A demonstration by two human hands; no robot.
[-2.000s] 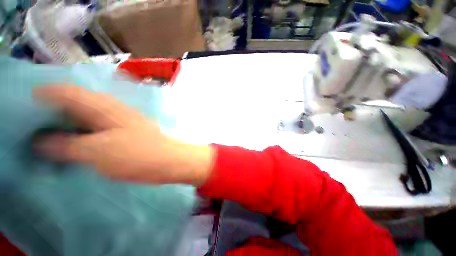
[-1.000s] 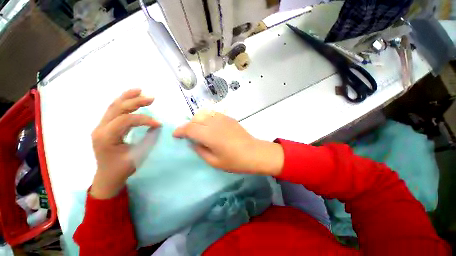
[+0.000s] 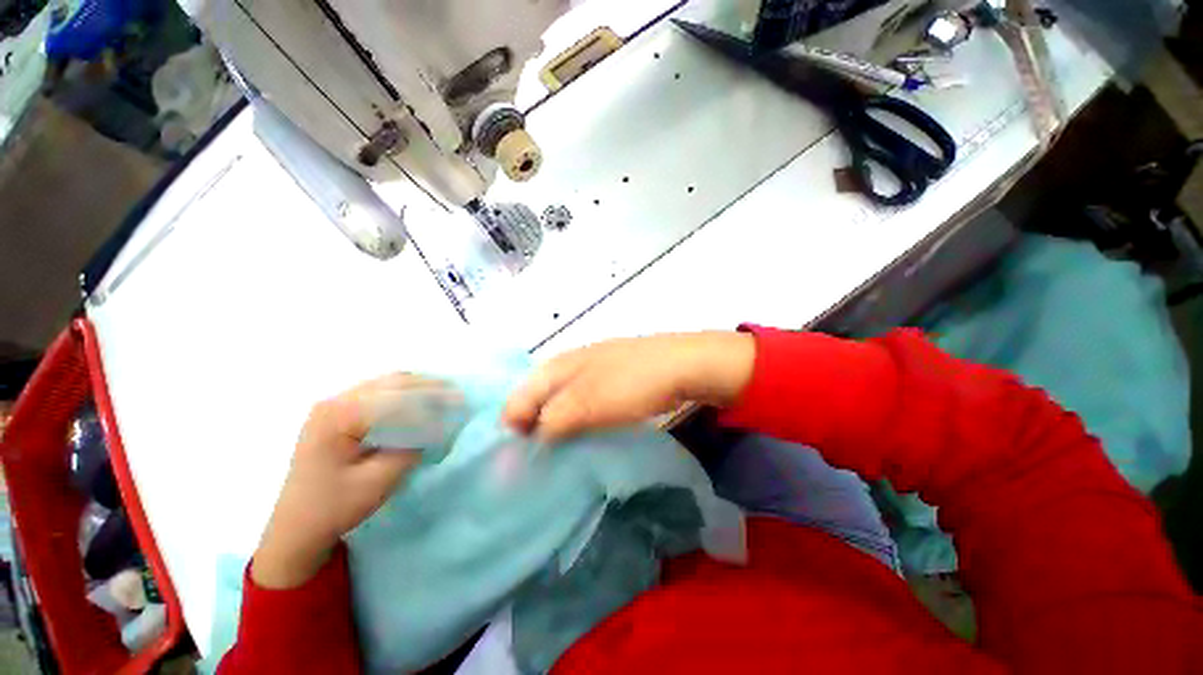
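The sheer aqua fabric (image 3: 462, 567) lies over the front edge of the white table and hangs onto the lap, bunched near the body. My left hand (image 3: 356, 462) holds the fabric's upper edge, with a fold of it over the fingers. My right hand (image 3: 600, 385) pinches the fabric just to the right, fingertips pointing left. Both hands are in front of the sewing machine (image 3: 383, 79). The presser foot and needle plate (image 3: 508, 235) show above the hands, with no fabric under them. The fingertips are partly hidden by fabric.
Black shears (image 3: 858, 112) lie at the upper right, beside small tools (image 3: 910, 73) and a clear strip (image 3: 1033, 79). A red basket (image 3: 125, 508) with small items stands at the left. More aqua fabric (image 3: 1082, 356) hangs at the right. A dark cloth is at the top right.
The view first swung from the left side back over the machine. Since one second ago, both hands have moved down from the needle area with the fabric, and the left fingers have closed on it.
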